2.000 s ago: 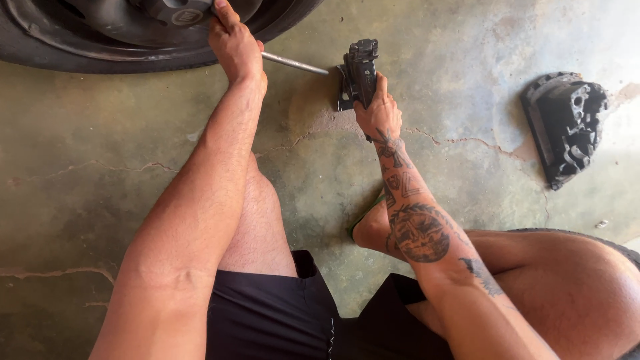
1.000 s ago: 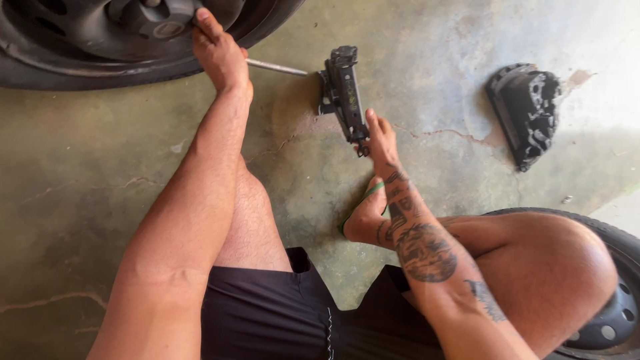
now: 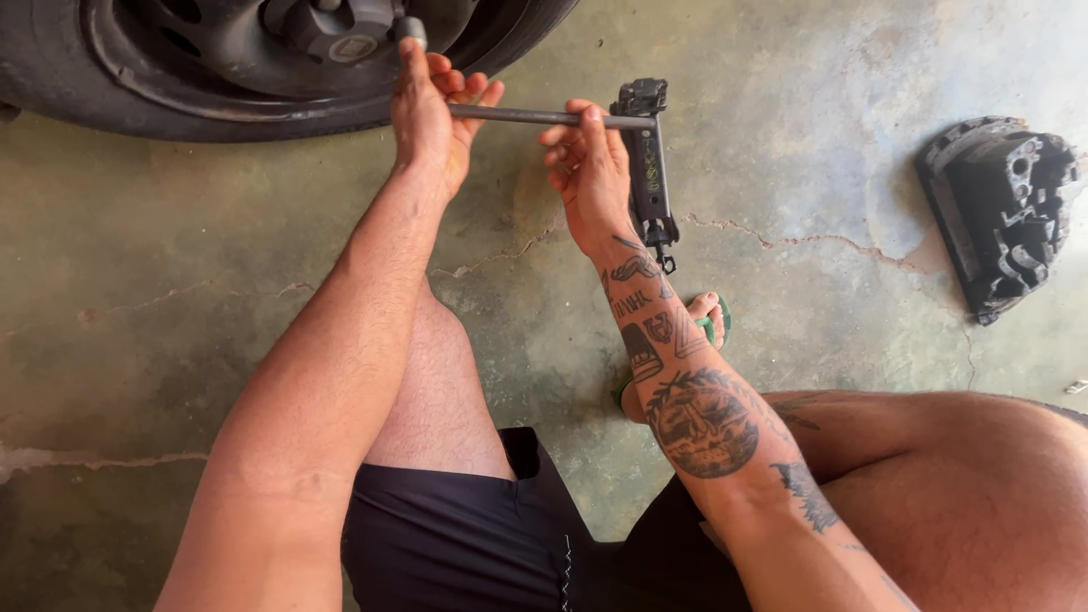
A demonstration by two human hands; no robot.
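Note:
A metal lug wrench (image 3: 527, 116) lies across both hands, its socket end beside the wheel (image 3: 331, 38) of a car at the upper left. My left hand (image 3: 433, 119) supports the wrench near the socket, thumb against it and the other fingers spread. With thumb and fingers, my right hand (image 3: 592, 166) grips the bar near its far end. Just right of that hand, a black scissor jack (image 3: 653, 170) rests on the floor, partly behind the bar's end and my wrist.
A black molded part (image 3: 990, 221) with a jagged, broken-looking edge lies on the cracked concrete floor (image 3: 807, 323) at the right. My foot in a green flip-flop (image 3: 722, 323) is below the jack. Part of a tire shows behind my right knee.
My right hand has left the jack and taken hold of the wrench bar. The bar's free end has swung to the right, over the jack. My left fingers have spread.

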